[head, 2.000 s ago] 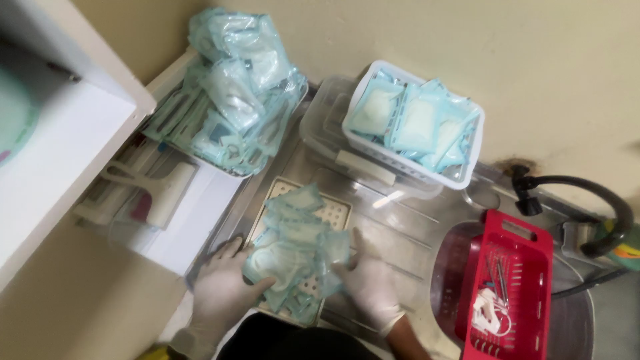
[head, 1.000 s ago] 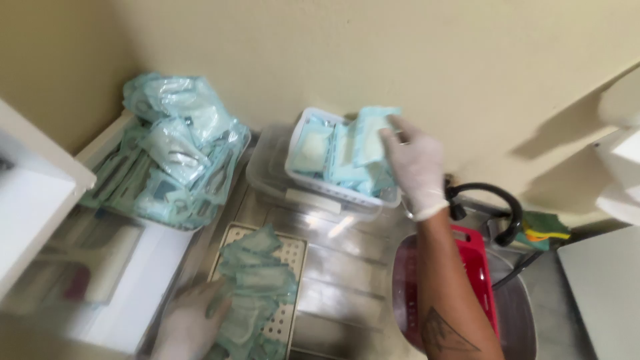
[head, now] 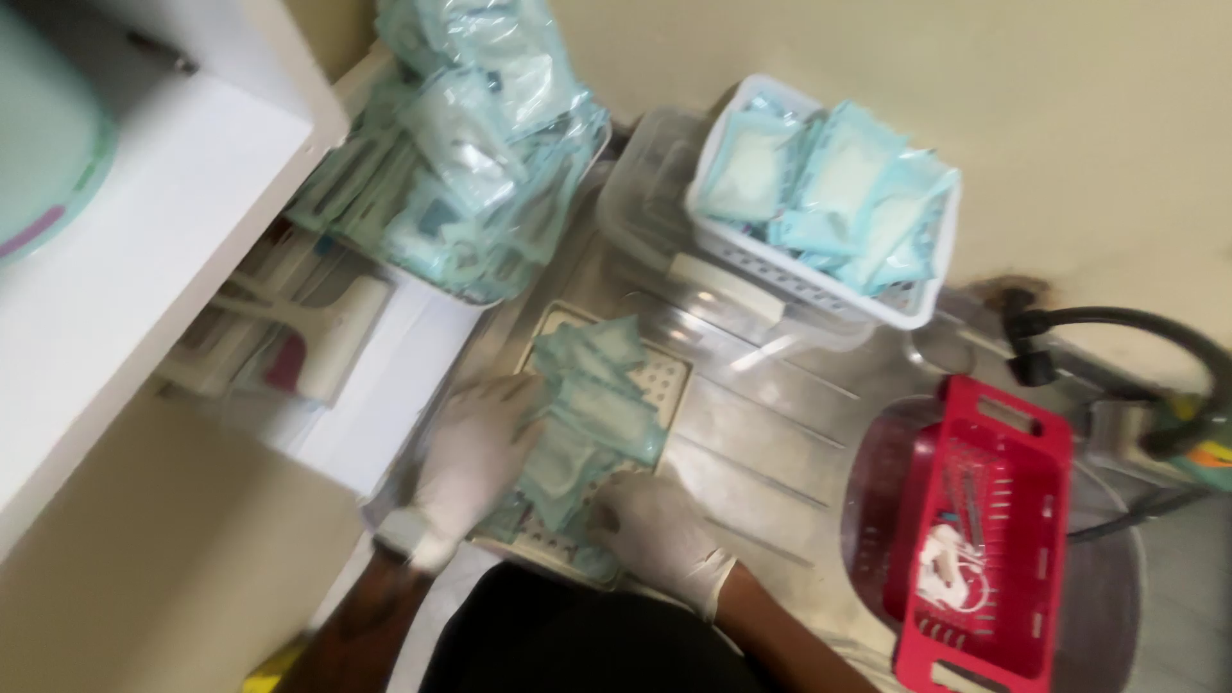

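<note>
Several clear, blue-green sterilization pouches (head: pixel 602 414) lie piled on a perforated cream tray (head: pixel 666 377) at the bottom middle. My left hand (head: pixel 481 448), in a pale glove, rests at the pile's left side. At its lower right edge is my right hand (head: pixel 659 534), gloved too, its fingers curled against the pouches. Blur hides whether either hand grips one. A white plastic basket (head: pixel 799 262) of similar pouches stands on a lidded clear plastic container (head: pixel 640 207) behind. More pouches (head: pixel 472 144) are heaped in a tray at the upper left.
A red perforated basket (head: pixel 1030 539) holding metal instruments and a white item sits over the round steel sink (head: pixel 1107 577) at right, near a black faucet (head: pixel 1136 318). The ribbed steel drainboard (head: pixel 770 462) lies between. A white shelf (head: pixel 144 289) juts in at left.
One second ago my right hand was at a pouch over the white basket; now it is down at the tray's pile. The view has shifted.
</note>
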